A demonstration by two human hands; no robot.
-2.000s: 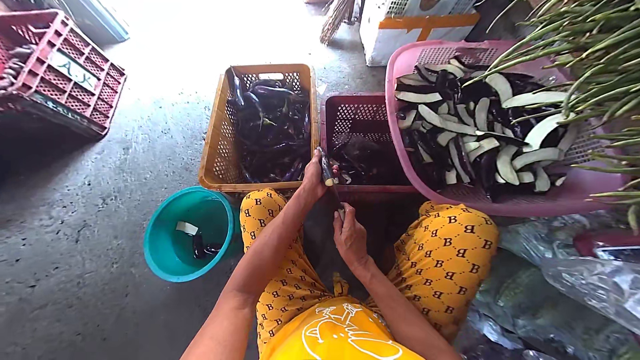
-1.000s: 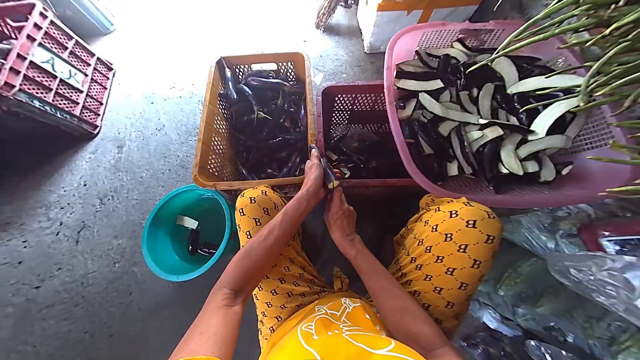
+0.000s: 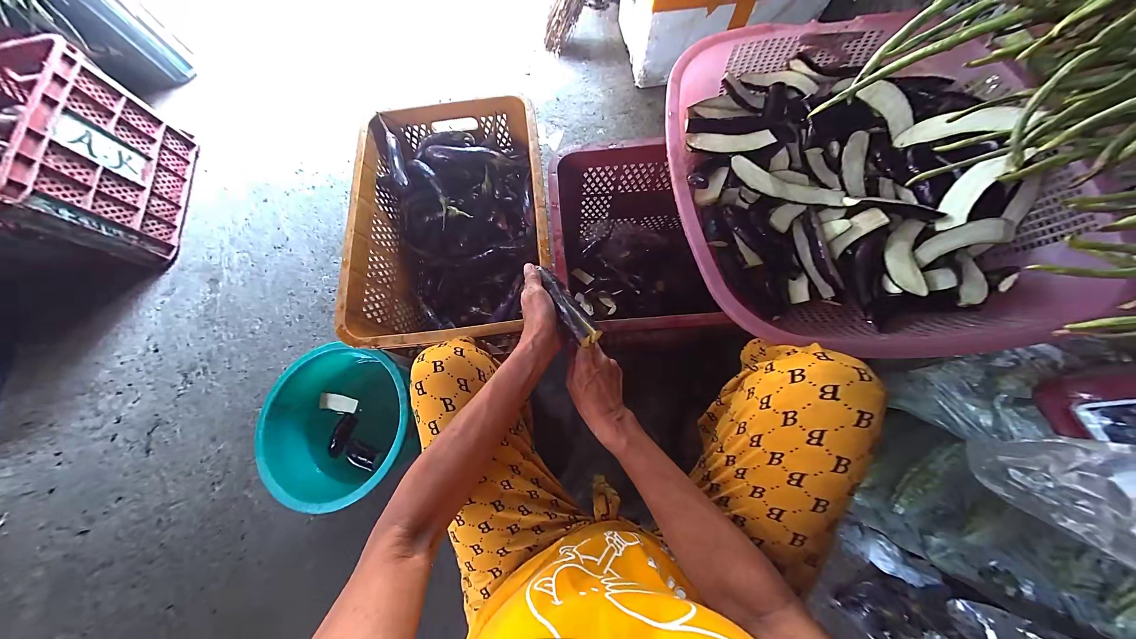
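Observation:
My left hand (image 3: 540,311) grips a dark eggplant (image 3: 569,308) whose pale end points toward me. My right hand (image 3: 595,382) is closed just below that end; whether it holds a tool cannot be made out. Whole eggplants (image 3: 466,204) fill much of the orange-brown plastic crate (image 3: 353,284) at the left. Beside it, a dark red crate (image 3: 635,158) holds dark pieces and pale scraps. Halved eggplants (image 3: 790,182) with pale cut faces lie in the pink perforated basket (image 3: 688,200) at the right. A teal basin (image 3: 277,444) contains a few eggplant pieces (image 3: 343,433).
A red crate (image 3: 98,151) stands at the far left. Long green pods (image 3: 1056,98) overhang the pink basket. Clear plastic bags (image 3: 1056,479) of produce lie on the right. A white box (image 3: 652,44) and the tip of a broom (image 3: 561,25) are at the top.
The eggplant's pale end has tilted a little toward my right hand. The cut halves in the pink basket lie differently than in the oldest frame.

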